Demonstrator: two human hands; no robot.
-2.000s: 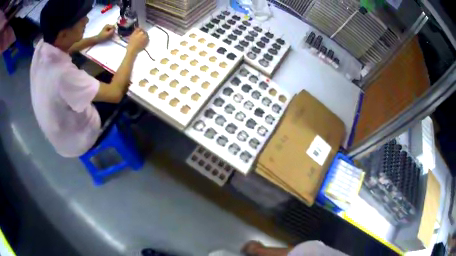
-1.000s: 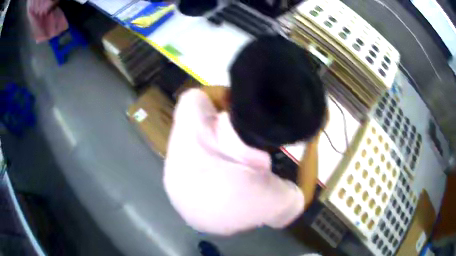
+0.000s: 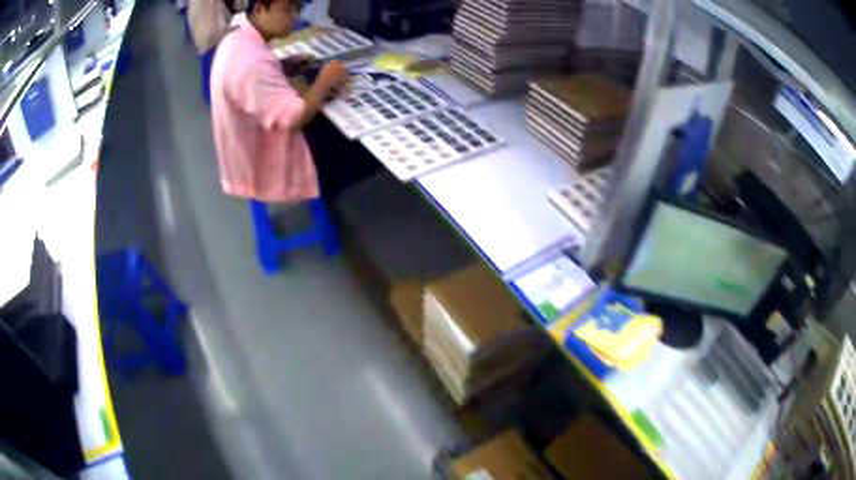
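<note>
Neither of my hands is in view. The bench (image 3: 497,211) runs from the top centre to the lower right, with a blue and yellow edge. Two white part trays lie side by side on it; the nearer tray (image 3: 432,142) holds rows of dark and tan parts. A tall tray stack (image 3: 502,37) and a lower stack with a brown top (image 3: 577,112) stand behind. A monitor (image 3: 704,258) with a pale green screen stands at the right. A blue bin (image 3: 591,349) with a yellow item on it is near the bench's edge.
A person in a pink shirt (image 3: 263,122) sits on a blue stool (image 3: 291,230) at the bench. Another blue stool (image 3: 141,309) stands left in the grey aisle (image 3: 272,347). Brown-topped stacks (image 3: 474,323) sit under the bench. Another bench runs along the left.
The view has moved along the line. The large head and pink back seen close up before are gone; a farther seated person, the monitor and the left bench now show.
</note>
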